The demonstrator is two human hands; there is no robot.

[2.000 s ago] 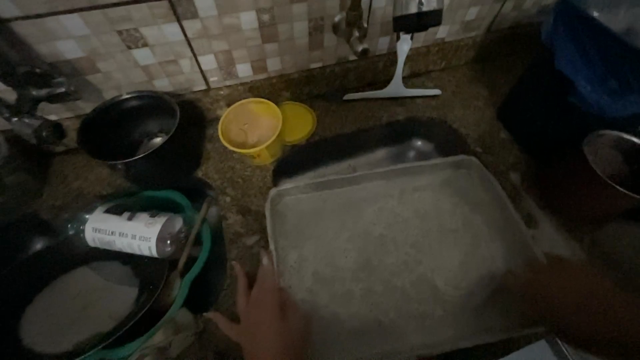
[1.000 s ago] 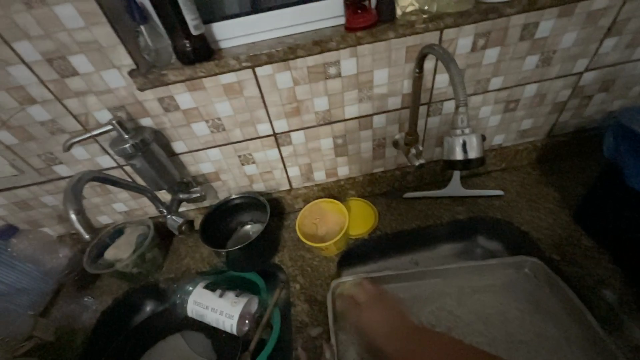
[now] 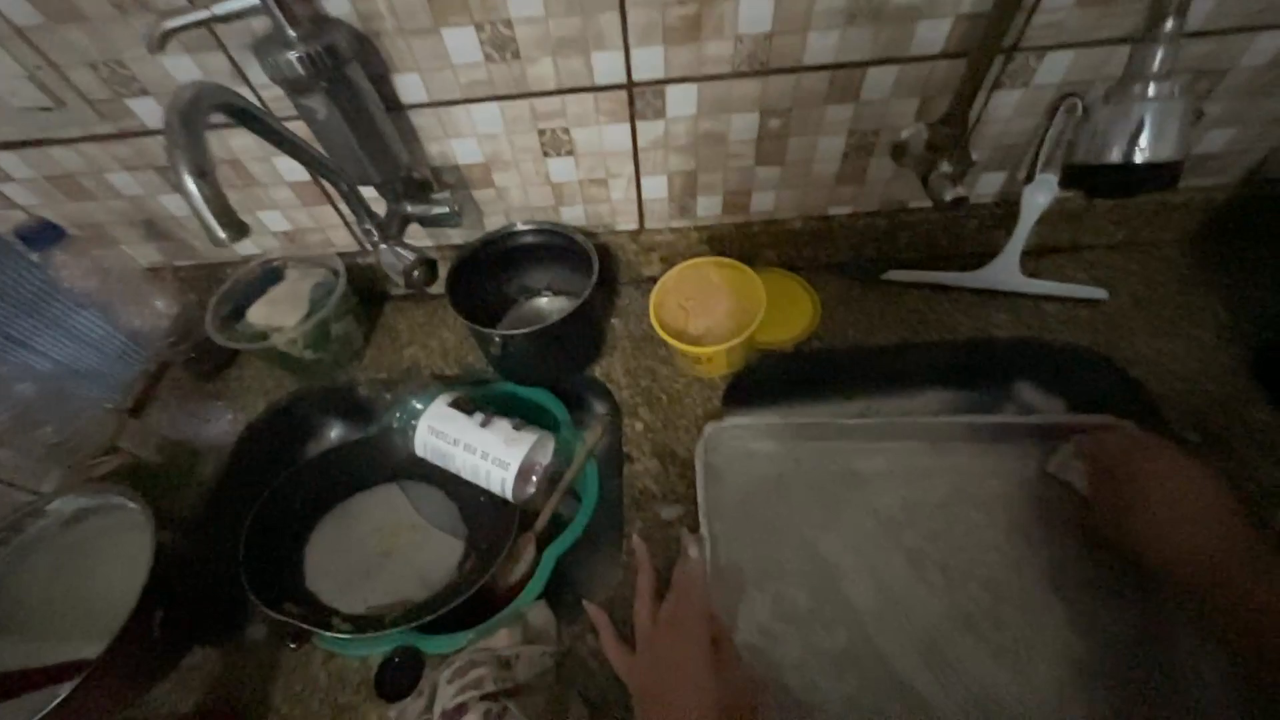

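Note:
A large rectangular metal baking pan [image 3: 900,560] lies over the sink basin [image 3: 940,375] on the right. My left hand [image 3: 675,640] rests at its left edge with the fingers spread. At the pan's upper right corner is my right hand [image 3: 1140,490], blurred and dark, with a small pale thing [image 3: 1068,462] at its fingertips; what that is cannot be told. Behind the pan's left corner stands a yellow tub [image 3: 708,310] of pale paste, its yellow lid [image 3: 785,308] beside it.
A green basin [image 3: 575,540] at left holds a frying pan [image 3: 385,545], a labelled bottle [image 3: 483,447] and a wooden spoon [image 3: 560,490]. Behind are a black pot [image 3: 525,290], a plastic tub [image 3: 285,310] and a faucet [image 3: 240,130]. A squeegee [image 3: 1010,270] leans beneath the right faucet [image 3: 1135,130].
My right hand has moved from the pan's upper left corner to its upper right corner. My left hand, out of sight one second ago, is visible again at the left edge. The view has shifted.

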